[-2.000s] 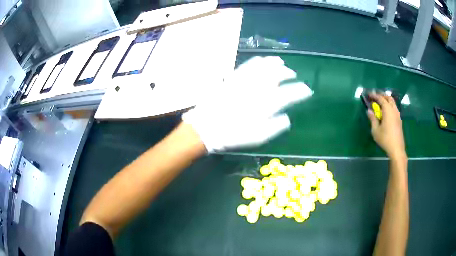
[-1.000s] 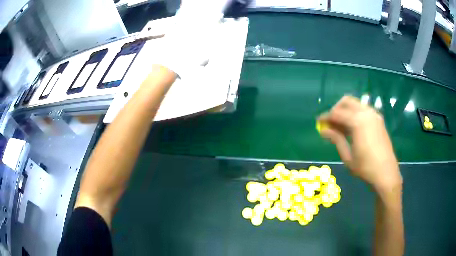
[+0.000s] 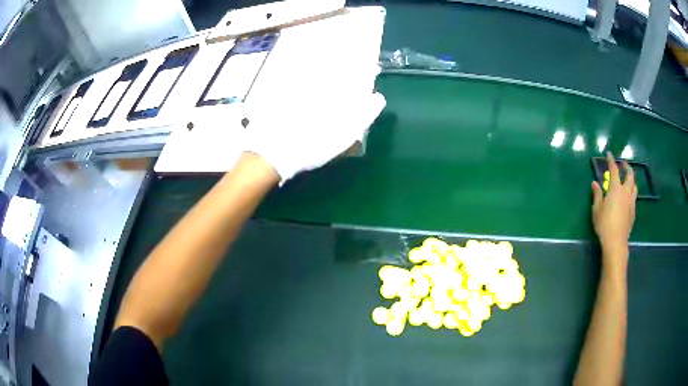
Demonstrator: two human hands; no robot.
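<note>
My bare right hand (image 3: 617,207) is on the left end of a black phone frame (image 3: 646,181) over the green belt, thumb and fingers around that end. A yellow three-lobed piece (image 3: 606,180) shows between them. My left hand (image 3: 320,139), in a white glove, is over the lower right part of the white board (image 3: 204,154). It blends into the board, so its fingers and any hold are unclear. A black frame (image 3: 240,69) lies on the board beside it. A pile of yellow pieces (image 3: 453,286) lies on the dark bench in front of the belt.
More black frames (image 3: 162,83) lie in a row on white plates at the upper left. Metal machinery (image 3: 83,256) stands at the left. A crumpled clear bag (image 3: 415,59) lies beyond the belt. Another frame (image 3: 685,185) is cut off at the right edge. Metal posts (image 3: 650,53) stand beyond the belt.
My right hand moved right and now has a frame under its fingers; a second ago it held only a yellow piece. My left hand came down from the board's far edge. The other belt frame shifted right.
</note>
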